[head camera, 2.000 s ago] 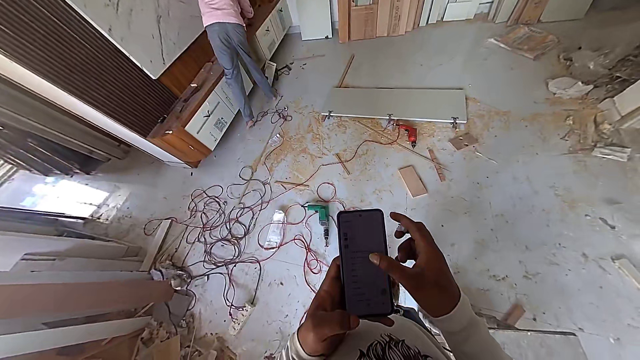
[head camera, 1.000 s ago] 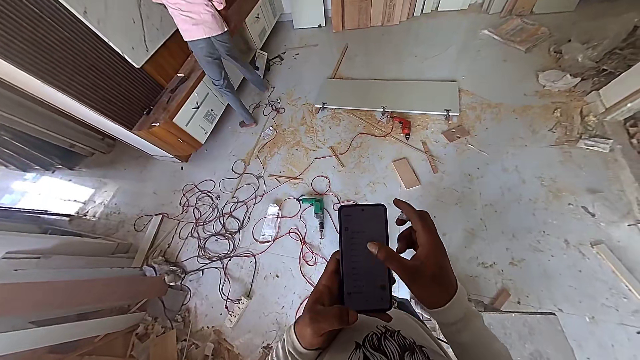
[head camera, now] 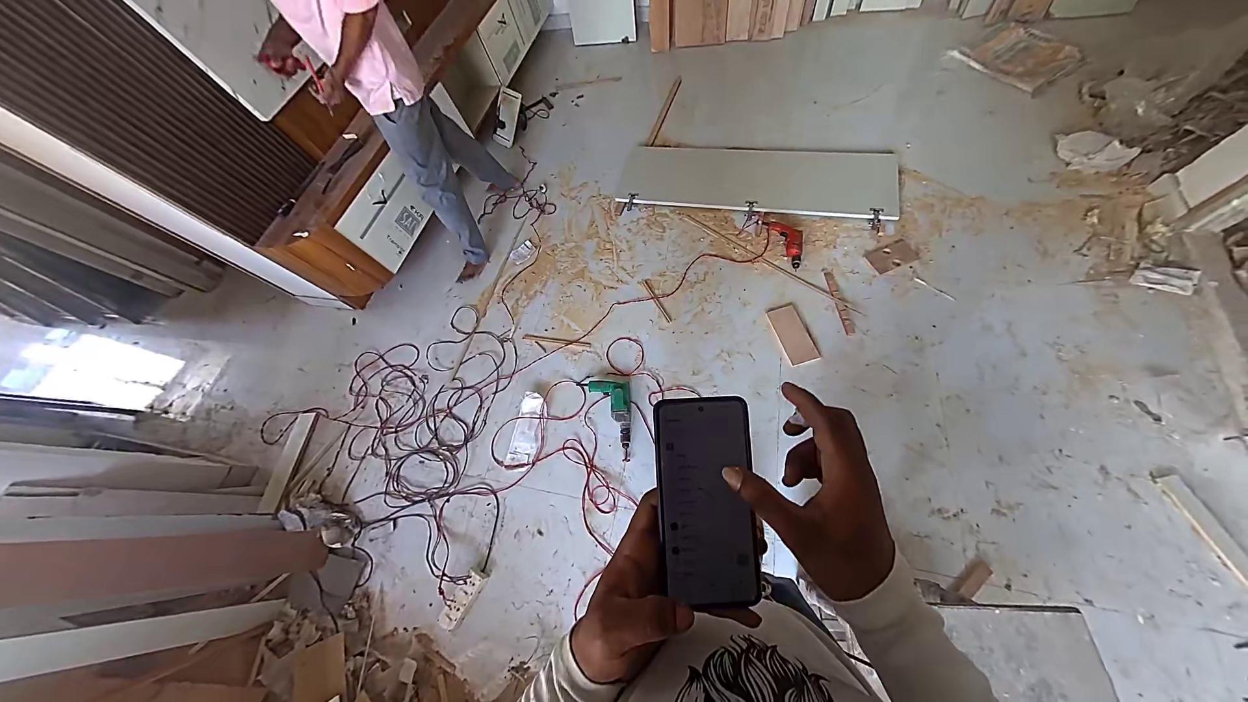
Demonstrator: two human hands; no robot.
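My left hand (head camera: 634, 595) holds a black smartphone (head camera: 707, 526) upright from below, with its dim screen facing me. The thumb of my right hand (head camera: 838, 497) is over the right part of the screen; the fingers are raised and apart, and that hand holds nothing. A green corded power drill (head camera: 612, 392) lies on the floor beyond the phone, slightly to its left. Farther off, a red corded drill (head camera: 786, 239) rests beside a pale panel (head camera: 760, 180) that has metal hinges along its near edge.
Tangled red and dark cables (head camera: 419, 429) spread over the floor at left, near a power strip (head camera: 463, 600). Boards (head camera: 146, 565) are stacked at lower left. A person in a pink shirt (head camera: 375, 58) stands by a low wooden cabinet (head camera: 351, 234). Sawdust and wood offcuts (head camera: 793, 334) lie mid-floor.
The person in pink, bent over the cabinet before, now stands more upright, with both hands visible and holding something red. My left hand keeps its hold on the phone.
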